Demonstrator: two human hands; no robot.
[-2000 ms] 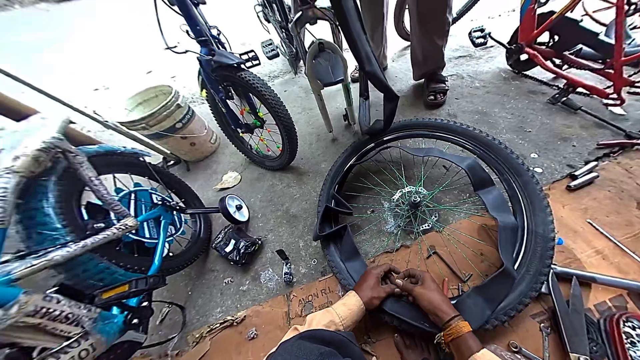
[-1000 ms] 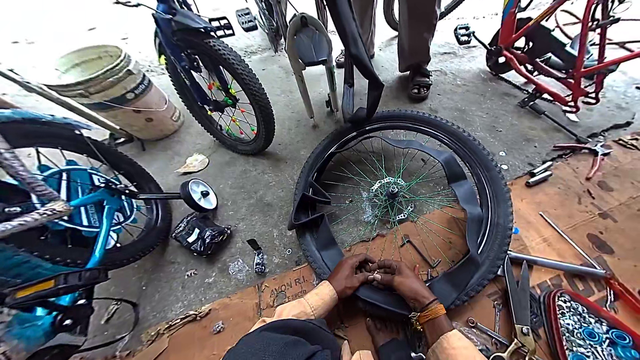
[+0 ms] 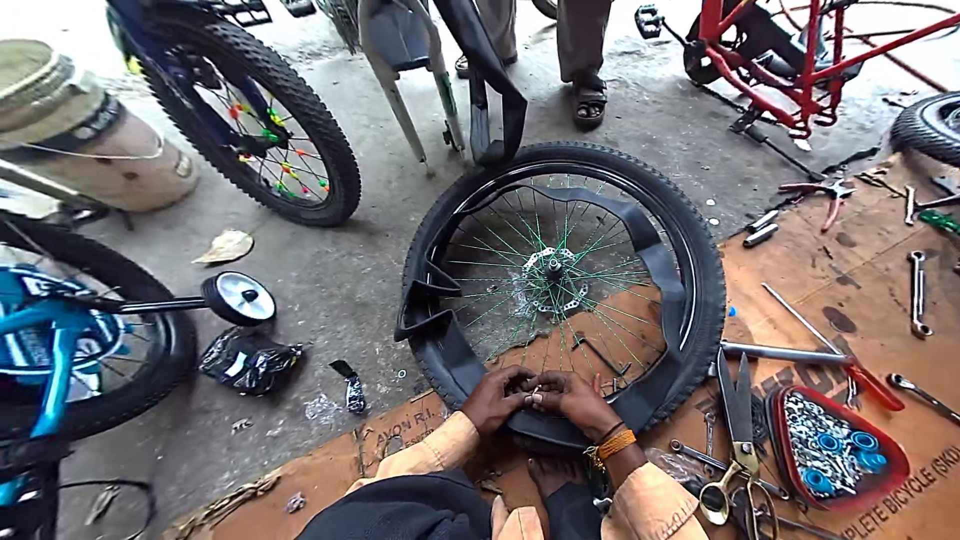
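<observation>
A bicycle wheel with green spokes (image 3: 555,274) and a black tyre (image 3: 701,225) lies flat before me, partly on cardboard. A limp black inner tube (image 3: 645,232) runs loosely around the rim, folded at the left side. Over the near edge of the wheel, my left hand (image 3: 499,397) and my right hand (image 3: 574,397) meet at the fingertips. Both pinch a small light-coloured piece, too small to identify; it may be part of the tube's valve. The fingers hide most of it.
Right of the wheel, large scissors (image 3: 739,427), a red tray of small hardware (image 3: 844,450), a double-ended wrench (image 3: 919,292) and pliers (image 3: 832,195) lie on cardboard (image 3: 795,277). At left are a training wheel (image 3: 240,298) and a bucket (image 3: 97,135). A person's sandalled foot (image 3: 589,105) is beyond the wheel.
My hands stay together at the wheel's near edge, with small finger movements. The view has shifted rightward and nearer the wheel.
</observation>
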